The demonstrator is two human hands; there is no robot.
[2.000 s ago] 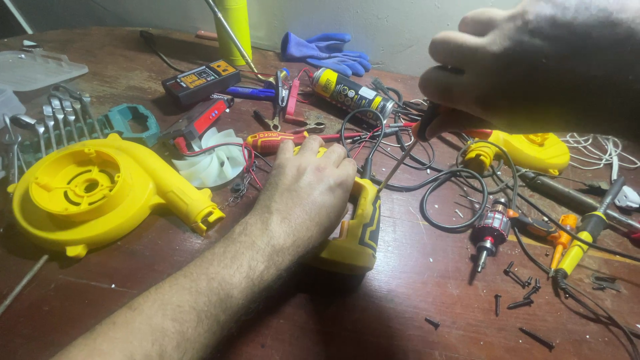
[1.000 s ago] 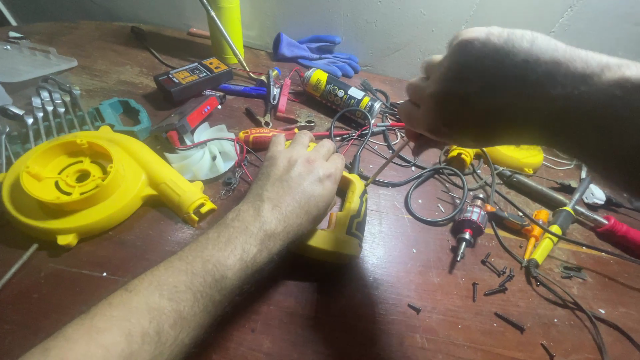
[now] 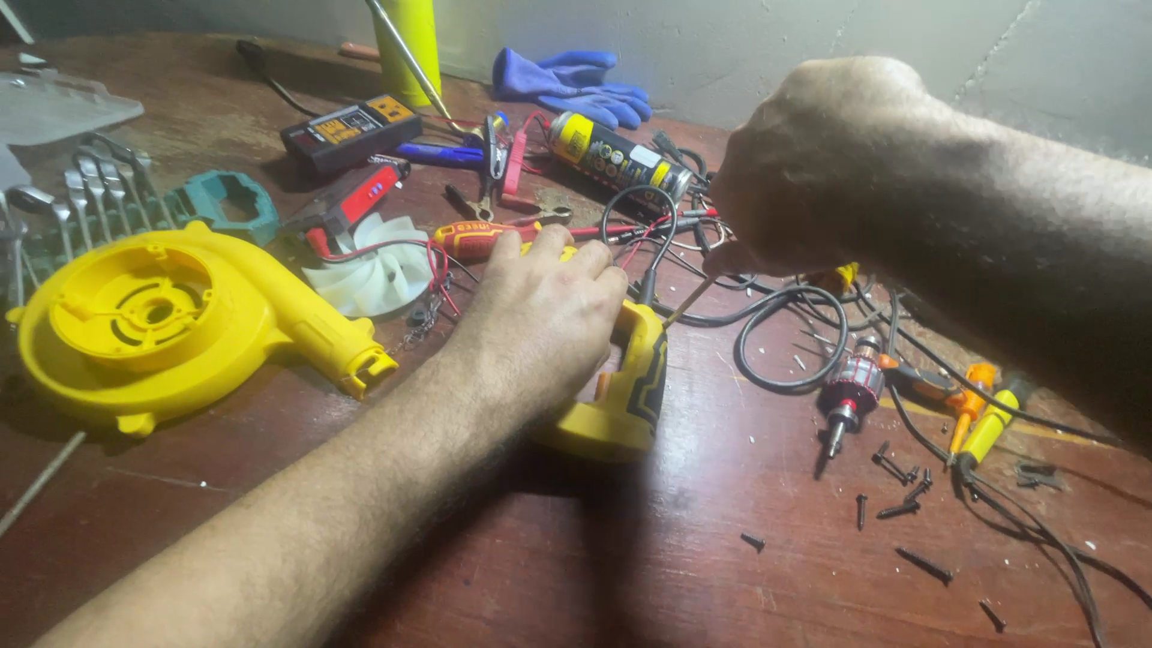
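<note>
My left hand (image 3: 549, 315) is closed over a yellow and black power-tool housing (image 3: 630, 396), holding it on the table. My right hand (image 3: 774, 189) grips a screwdriver, whose handle is hidden in the fist. The slanting screwdriver shaft (image 3: 691, 300) runs down to the right side of the housing, where its tip meets or nearly meets the edge. A yellow blower volute casing (image 3: 270, 306) lies to the left of my left forearm. Behind that forearm are a white fan impeller (image 3: 378, 270) and a red-and-yellow screwdriver handle (image 3: 477, 240). A motor armature (image 3: 853, 382) lies to the right.
Several black screws (image 3: 923, 565) are scattered at the right front. Black cables (image 3: 792, 385) loop behind the armature. Farther back are a spray can (image 3: 616, 157), blue gloves (image 3: 576, 87) and a black meter (image 3: 351, 133). Combination wrenches (image 3: 112, 193) stand at the left.
My right hand has shifted and turned at the wrist, the screwdriver still against or near the housing's right side. My left hand keeps its hold. The view has moved slightly.
</note>
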